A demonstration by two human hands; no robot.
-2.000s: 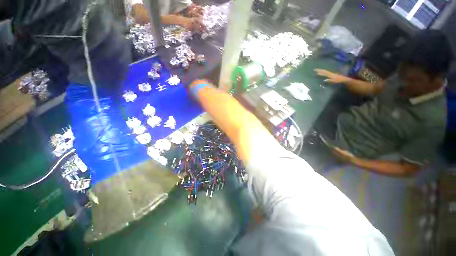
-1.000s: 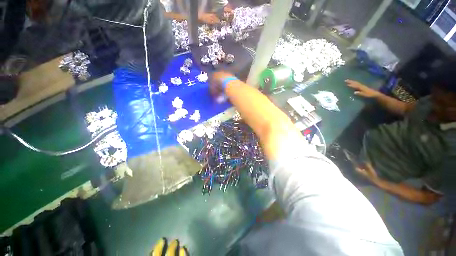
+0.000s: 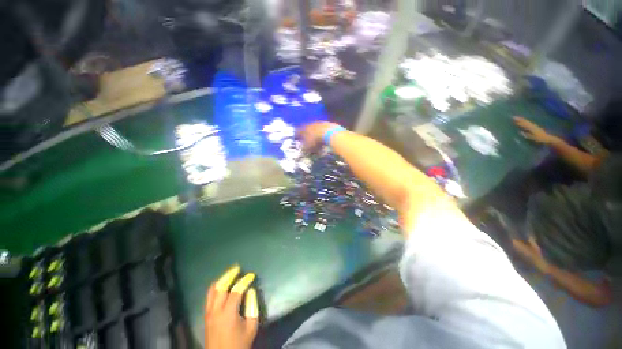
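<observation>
My right hand (image 3: 314,136), with a blue band on the wrist, is at the right edge of the blue sheet (image 3: 239,126), beside small white parts (image 3: 278,129). It is blurred and its fingers are partly hidden, so I cannot tell if it holds something. The pile of lead wires (image 3: 327,194) lies just below my right hand and forearm. My left hand (image 3: 233,310) is low in the middle over the green mat, with yellow finger cots on its fingertips. Its fingers are apart and it holds nothing.
A black component tray (image 3: 116,279) with yellow-block boards is at lower left. The grey-brown hood (image 3: 249,177) stands above the mat. The green conveyor (image 3: 82,184) runs left. A post (image 3: 389,68), green solder spool (image 3: 404,95) and heaped white parts (image 3: 453,78) are beyond. Another person sits at right.
The view has swung left and down, bringing the tray and more of my left hand into sight. My right hand has moved nearer across the blue sheet, towards the white parts by the wires.
</observation>
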